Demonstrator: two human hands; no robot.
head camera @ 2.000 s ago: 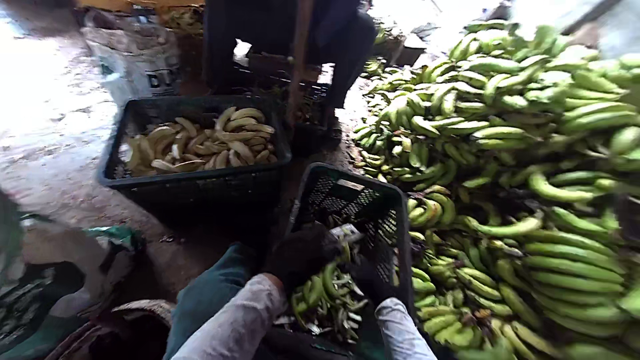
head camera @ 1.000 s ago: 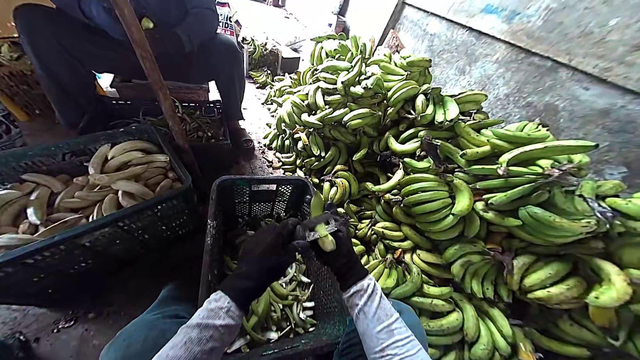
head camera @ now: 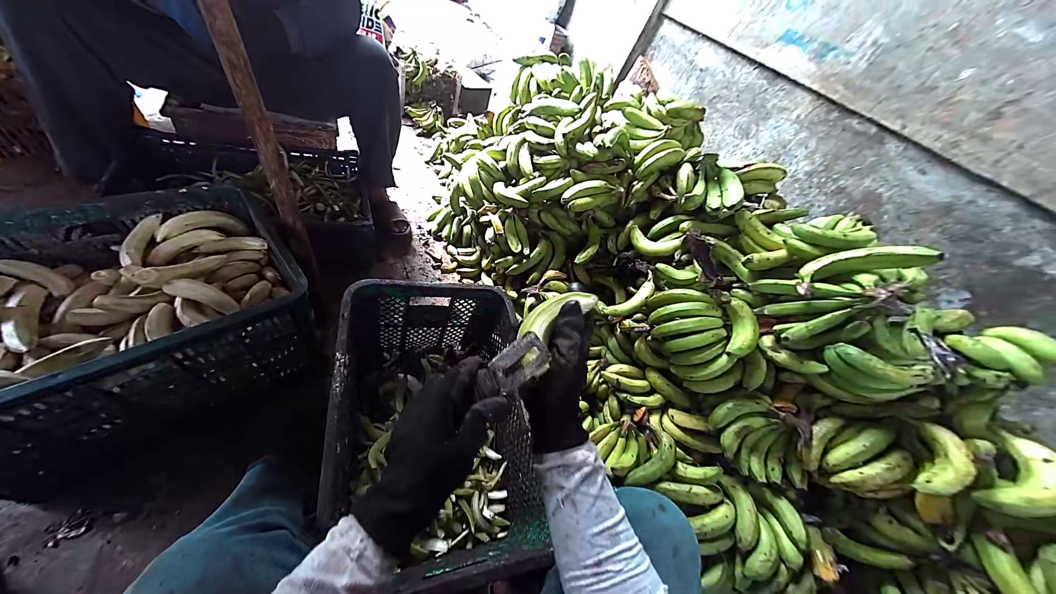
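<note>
Both of my hands wear dark gloves and meet above a black plastic crate (head camera: 334, 396). My left hand (head camera: 437, 437) grips a small peeling tool (head camera: 516, 363) with a flat, pale head. In my right hand (head camera: 563, 371) is a green plantain (head camera: 554, 315), tilted upward, partly pale along its side. The tool's head lies against the plantain's lower part; its blade cannot be made out. Green and whitish strips of peel (head camera: 470, 503) lie in the crate below my hands.
A large heap of green plantain bunches (head camera: 693, 330) fills the right side beside a concrete wall (head camera: 825, 124). At left, a dark crate (head camera: 165, 363) holds peeled plantains (head camera: 198, 264). A wooden pole (head camera: 256, 115) leans near a seated person (head camera: 330, 91) with another crate of peels (head camera: 330, 194).
The view has swung right since two seconds ago. My hands, low inside the crate then, are now above its right side. Against one second ago, the plantain is tilted more to the right.
</note>
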